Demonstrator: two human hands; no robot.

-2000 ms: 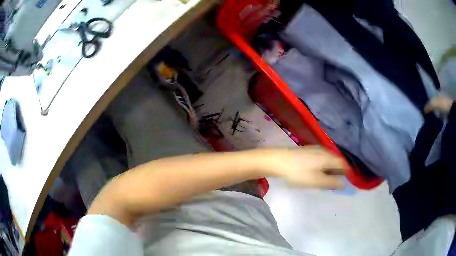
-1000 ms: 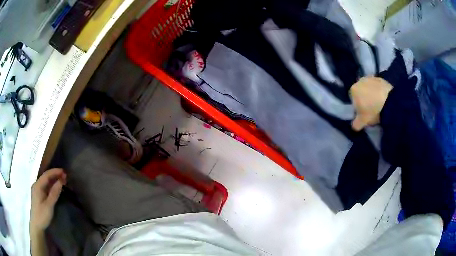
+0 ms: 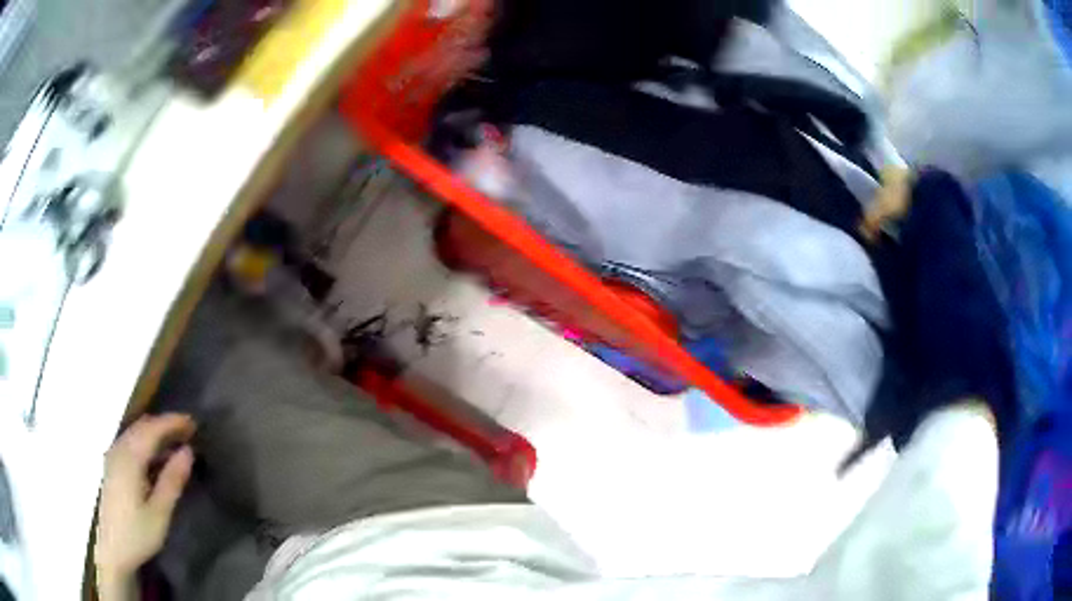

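Observation:
Grey-blue and black cut pieces (image 3: 705,211) lie heaped in and over a red plastic basket (image 3: 529,252) below the table. My right hand (image 3: 888,202) is small and blurred at the right side of the heap, partly hidden by dark cloth. Dark cloth also covers that forearm below the pale sleeve. Whether the fingers grip a piece cannot be told. My left hand (image 3: 147,487) is at the lower left beside the table edge, over my lap, fingers apart and slightly curled, with nothing visible in it.
The white table (image 3: 176,200) curves along the left, with blurred black-handled scissors (image 3: 88,229) on it. A dark object (image 3: 223,41) lies by a yellow pad (image 3: 282,53) at the top. Another red basket edge (image 3: 447,423) is beside my leg. Blue material (image 3: 1034,352) is at the right.
My left hand has drawn back from the basket rim to the table edge. My right hand has moved slightly up and right in view since one second ago. The heaped pieces have shifted and folded.

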